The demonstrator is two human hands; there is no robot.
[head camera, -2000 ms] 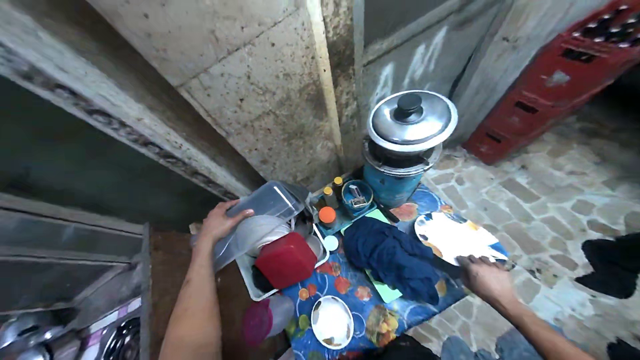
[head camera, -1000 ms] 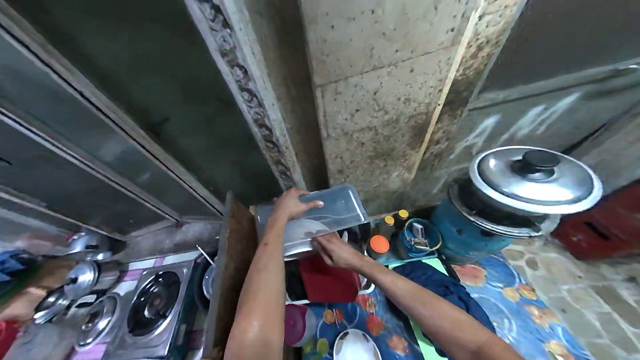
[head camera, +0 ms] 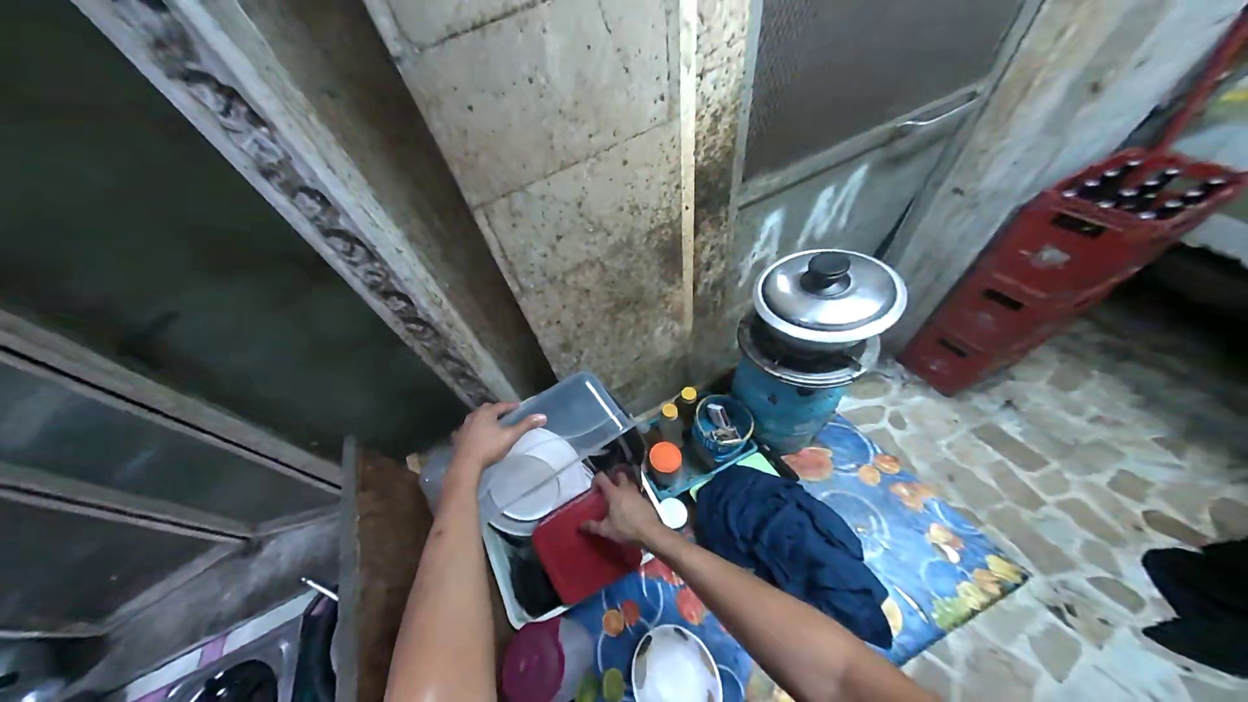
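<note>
My left hand (head camera: 492,434) grips the raised clear plastic lid (head camera: 570,414) of a dish container. Under the lid, white plates (head camera: 526,478) stand in the container, whose pale rim (head camera: 499,575) shows at the front. My right hand (head camera: 624,507) reaches in at the container's right side, its fingers by a red plastic tub (head camera: 580,551); whether it grips the tub or something behind it, I cannot tell. A pink plastic container (head camera: 534,663) and a white oval dish (head camera: 676,668) are in front of it on the flowered blue tablecloth (head camera: 941,585).
Right of the container are an orange-capped jar (head camera: 666,460), yellow-capped bottles (head camera: 671,419), a blue basket (head camera: 723,429) and a dark blue cloth (head camera: 790,546). Behind stands a lidded pot (head camera: 829,297) on a blue cylinder (head camera: 790,400). Red bottle crates (head camera: 1043,263) stand at right; a brown board (head camera: 385,575) at left.
Two seconds ago my right hand held a white patterned plate beyond the blue cloth; now it is in the container without that plate. My left hand stays on the clear lid.
</note>
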